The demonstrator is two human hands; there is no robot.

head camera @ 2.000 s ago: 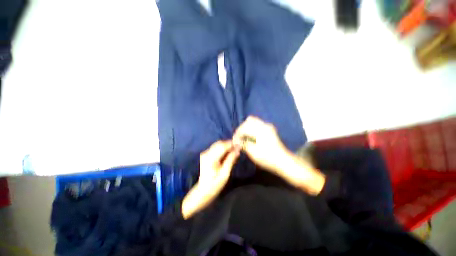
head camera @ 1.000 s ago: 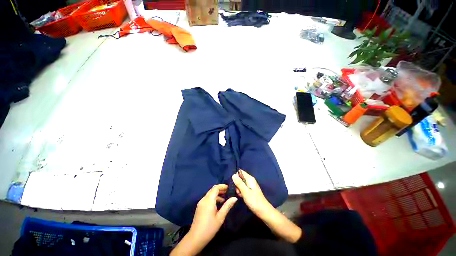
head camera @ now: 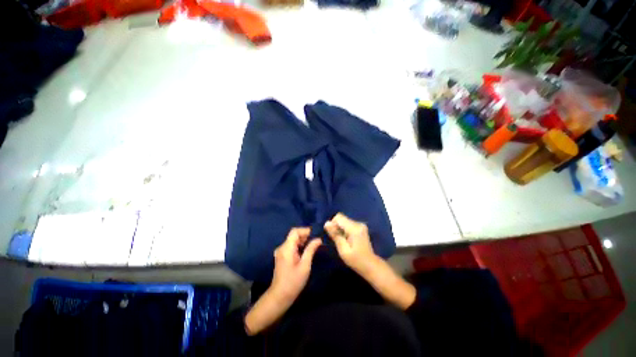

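Navy trousers (head camera: 279,181) lie on the white table in front of me, the legs folded over at the far end, the near part hanging over the table edge towards my lap. My left hand (head camera: 293,261) pinches the cloth near the middle at the near end. My right hand (head camera: 349,240) is just right of it, fingers closed at the same bunched cloth. A small dark thing shows at the right fingers, too blurred to name. The cloth between the hands is partly hidden by the fingers.
Blue basket (head camera: 125,285) with dark garments is lower left, red basket (head camera: 558,279) lower right. On the table (head camera: 160,139): phone (head camera: 429,129), amber jar (head camera: 540,157), orange item (head camera: 499,139), orange cloth (head camera: 240,22). Dark garments (head camera: 42,59) lie at the left; a plant (head camera: 530,45) is upper right.
The camera view has shifted, so the trousers and table appear higher than one second ago. Both hands stay close together at the near end of the trousers, with small finger changes.
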